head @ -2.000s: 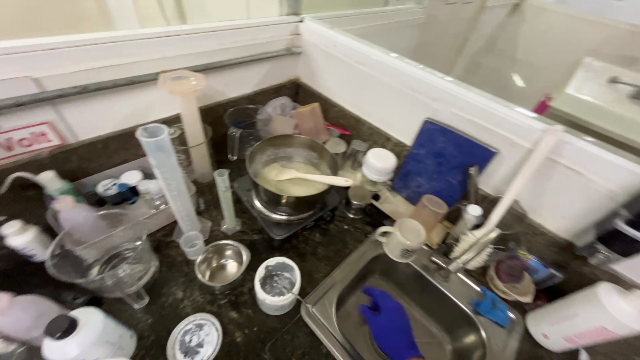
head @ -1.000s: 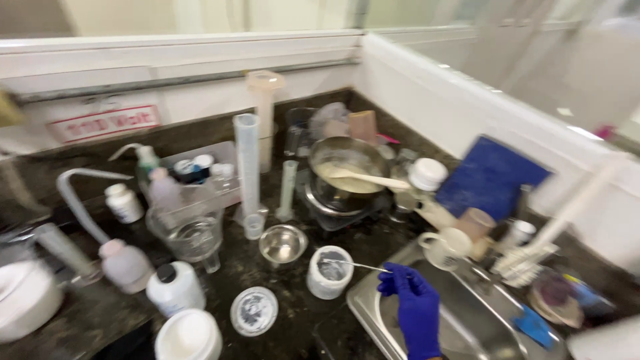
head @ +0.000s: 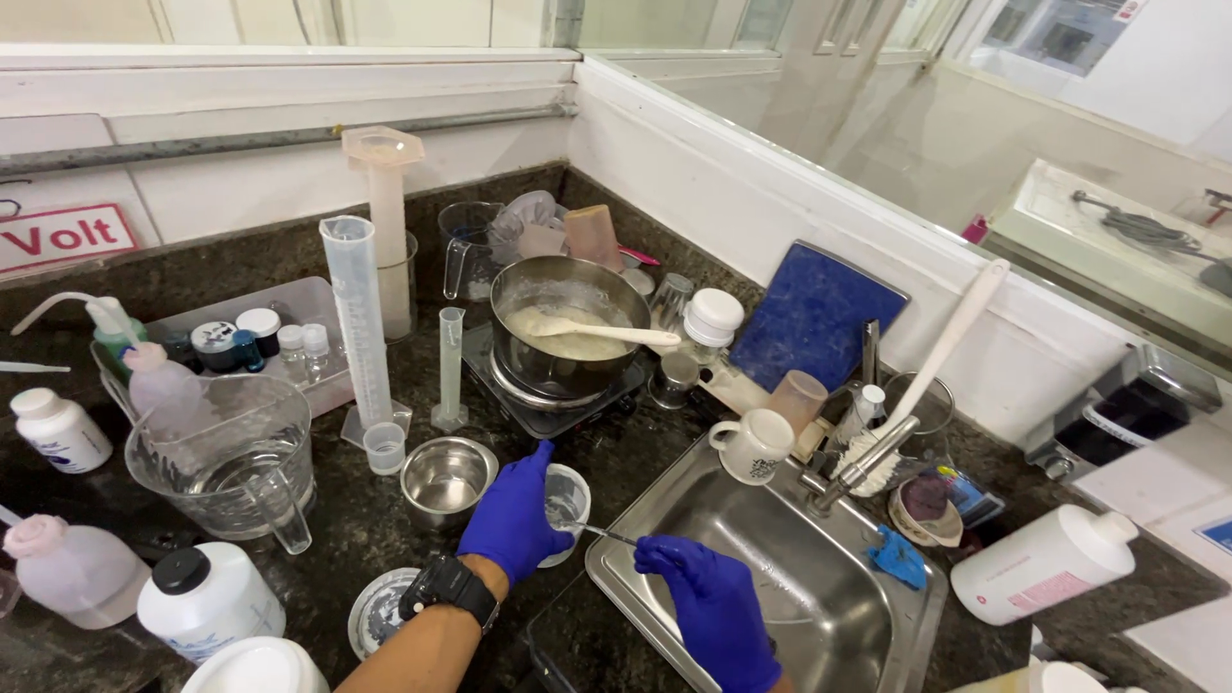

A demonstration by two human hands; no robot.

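Observation:
My left hand (head: 520, 515), in a blue glove, is closed around the side of a small white plastic tub (head: 568, 500) on the dark counter. My right hand (head: 707, 602), also gloved, pinches the end of a thin metal spatula (head: 608, 533) over the sink's left edge; its other end reaches into the tub. Behind them a steel pot (head: 568, 361) of pale, cloudy mixture stands on a black hot plate (head: 529, 414), with a cream-coloured spoon (head: 616, 332) resting across it. Left of the tub are a small steel bowl (head: 449, 478) and a smeared round lid (head: 380, 611), partly behind my wrist.
Graduated cylinders (head: 361, 318), a clear plastic jug (head: 221, 462) and several bottles (head: 212, 597) crowd the left. At right, a steel sink (head: 799, 568) has a white mug (head: 756, 446) on its rim, near a long-handled brush (head: 948, 337) and a large white bottle (head: 1044, 563).
My left hand has come into view and taken hold of the tub. Two seconds ago my right hand was over the sink, without the spatula visible; one second ago it held the spatula at the tub.

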